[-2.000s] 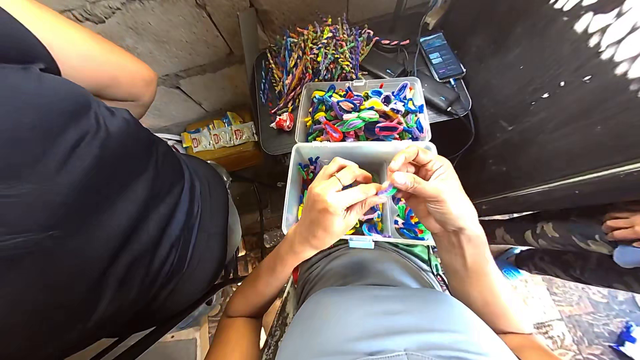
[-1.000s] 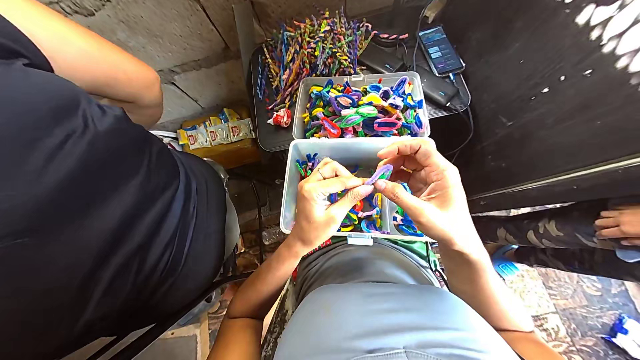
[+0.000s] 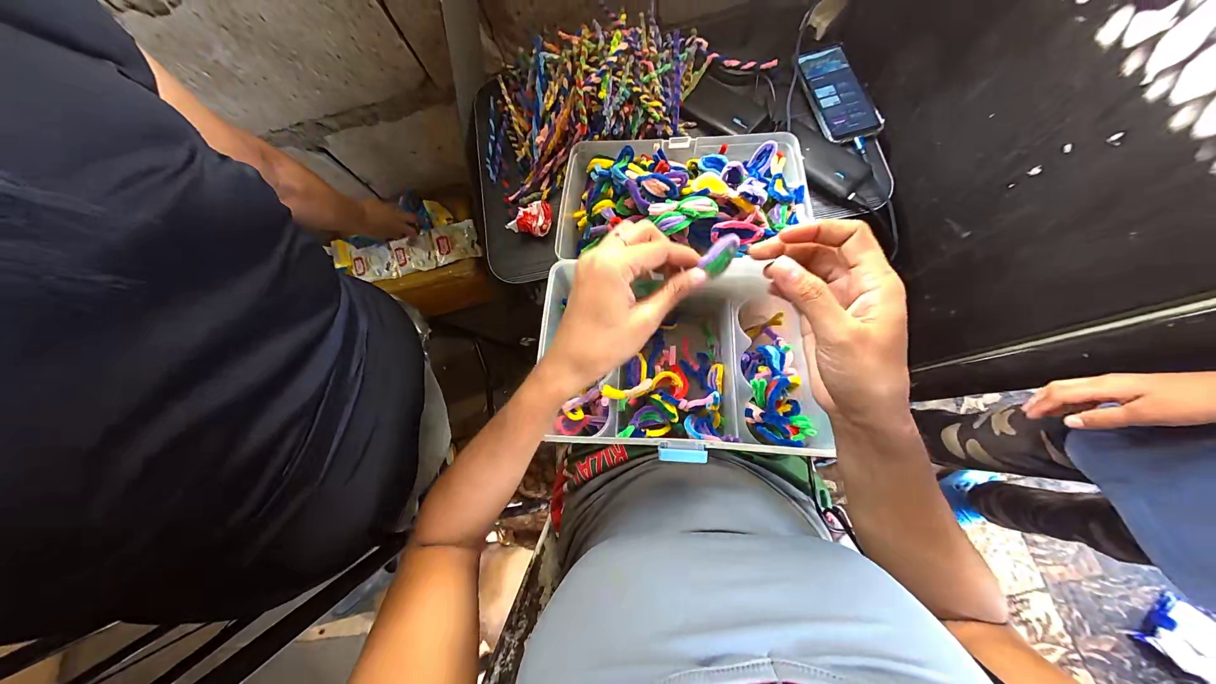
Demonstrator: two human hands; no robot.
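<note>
My left hand [image 3: 632, 294] pinches a small looped piece of purple and green pipe cleaner [image 3: 719, 256] between thumb and fingertips. To its right, my right hand [image 3: 841, 304] has thumb and fingers apart, with nothing seen between them. Both hands are over the front part of a clear plastic divided box [image 3: 730, 370] on my lap. Short bent pipe-cleaner pieces in many colors [image 3: 665, 394] lie in its compartments, partly hidden by my left hand. The lid side [image 3: 564, 223] behind holds a heap of looped pieces [image 3: 689, 195].
A dark tray [image 3: 513, 266] bears a bundle of twisted pipe cleaners [image 3: 603, 95] and a red and white wrapper [image 3: 532, 219]. A phone [image 3: 841, 93] with a cable lies beside black power banks [image 3: 831, 166]. One person sits left, a hand at packets [image 3: 408, 252]; another person's hand [image 3: 1130, 399] is right.
My hands have moved up and apart; my right hand has come off the purple and green loop, which stays in my left. The left person's hand has come into view at the packets.
</note>
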